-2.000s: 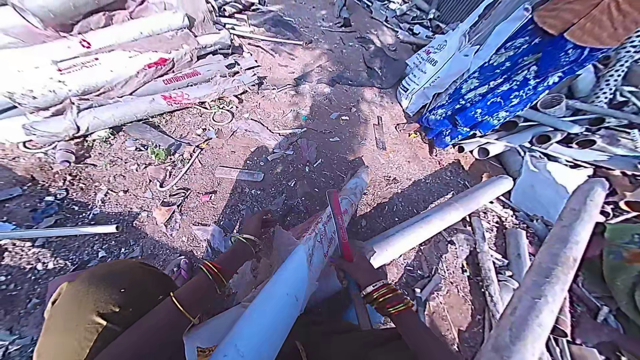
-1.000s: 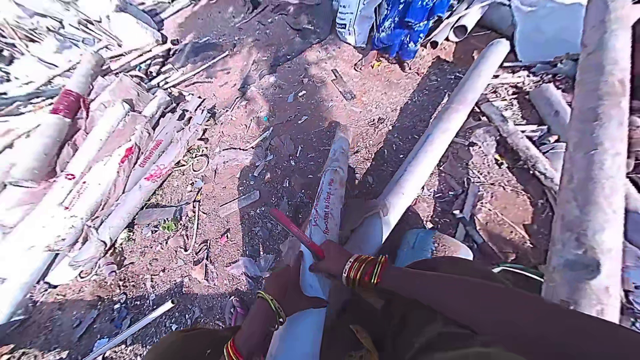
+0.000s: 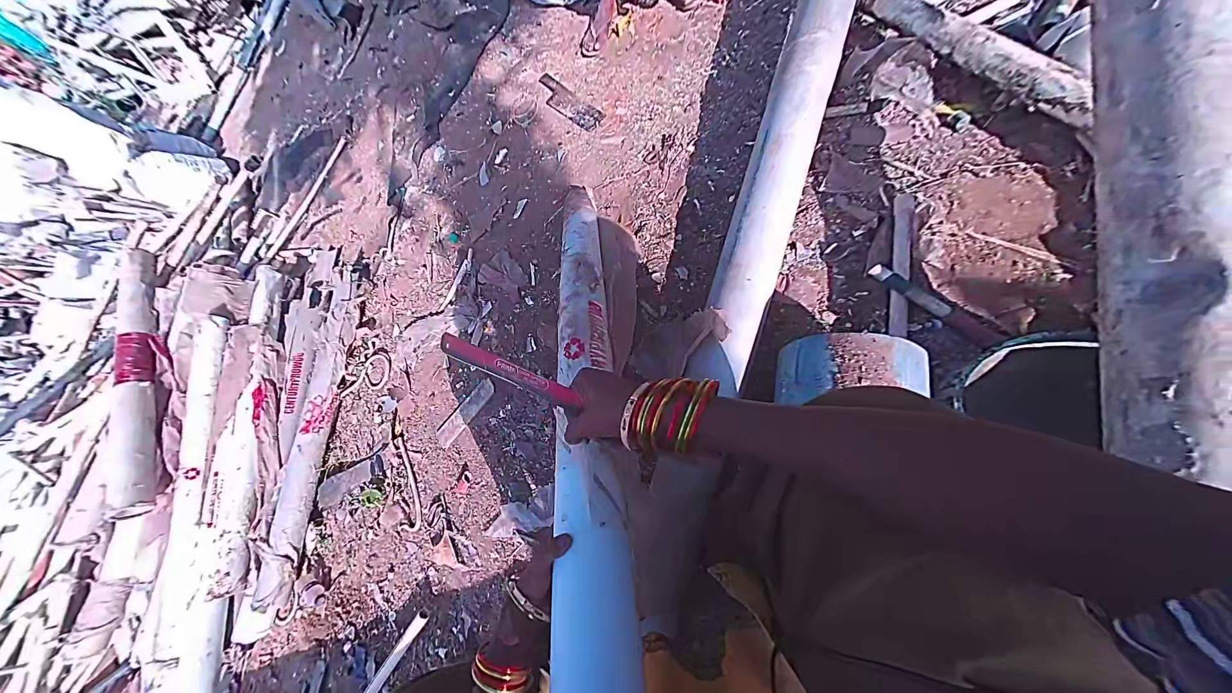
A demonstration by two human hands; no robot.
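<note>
A long white plastic pipe (image 3: 595, 597) with a dirty wrapper and red print around its far part points away from me. My left hand (image 3: 541, 568) grips its near part from the left side, thumb at the pipe's edge and the other fingers hidden. Above it, my right hand (image 3: 602, 404) is closed on a flat red tool (image 3: 510, 373), which lies across the pipe and sticks out to the left; its kind is not clear. Bangles circle both wrists. Torn wrapping (image 3: 664, 356) hangs at the pipe's right side.
Wrapped pipes (image 3: 207, 433) lie in a pile at the left. A bare pale pipe (image 3: 789, 173) runs away right of the held one, with a thick grey pipe (image 3: 1160, 221) at the far right. A short pipe piece (image 3: 852, 366) and scraps litter the dirt.
My left hand has moved down the pipe toward me, away from the right hand. The red tool remains in my right hand. The view has turned.
</note>
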